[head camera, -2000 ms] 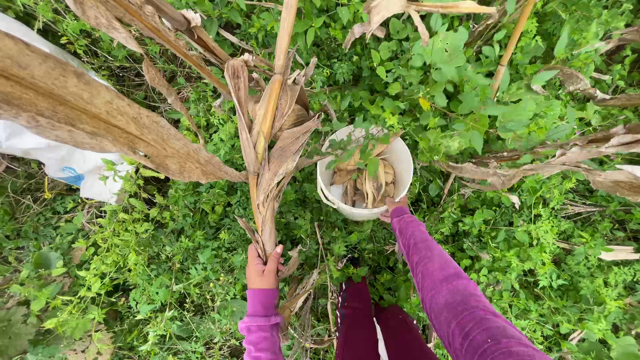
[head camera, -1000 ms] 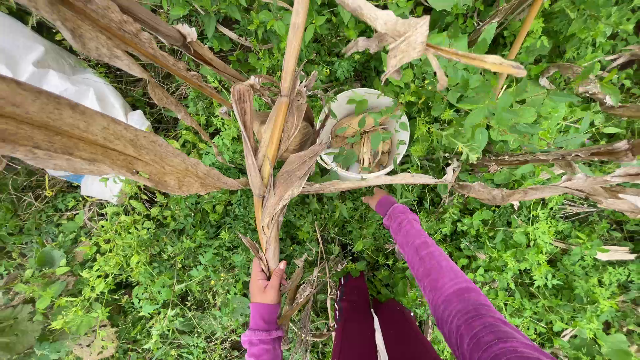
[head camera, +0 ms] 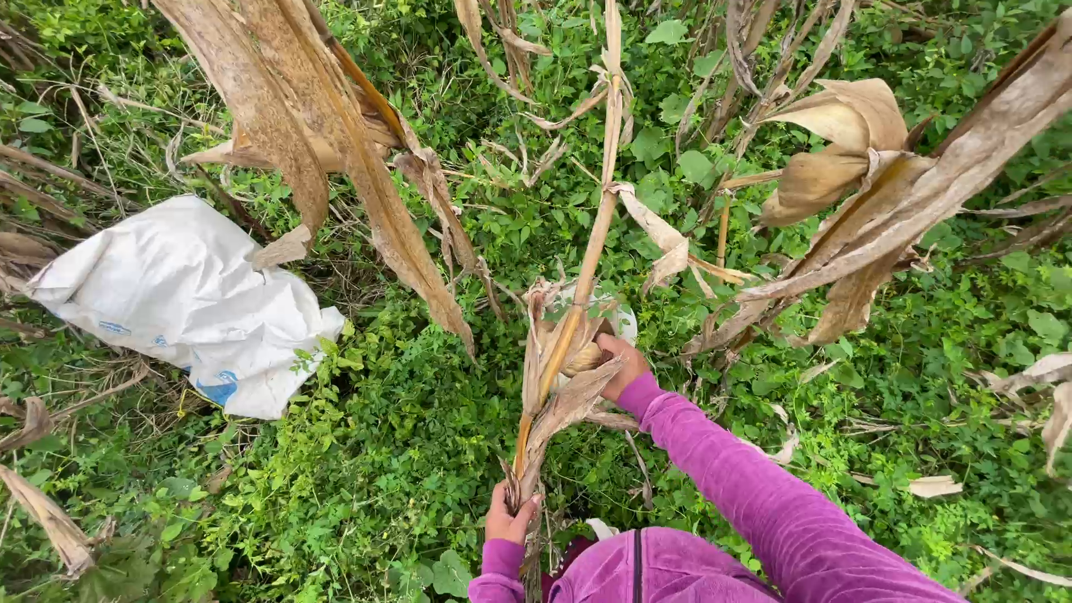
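My left hand point(head camera: 511, 515) is closed around the lower part of a dry corn stalk point(head camera: 595, 239), which leans up and away from me. My right hand point(head camera: 622, 367) is at a husk-covered ear of corn point(head camera: 584, 358) on that stalk, with its fingers against the ear's right side; a dry leaf hides part of the grip. Behind the stalk and ear, mostly hidden, is a white bucket point(head camera: 624, 322), of which only parts of the rim show.
A white woven sack point(head camera: 188, 293) with blue print lies on the weeds at left. Large dry corn leaves point(head camera: 360, 176) hang at upper left. Another stalk with a husked ear point(head camera: 825, 167) stands at right. Low green weeds cover the ground.
My right hand has moved from beside the bucket to the ear on the stalk. My left hand still holds the stalk. The view has shifted, showing more of the sack.
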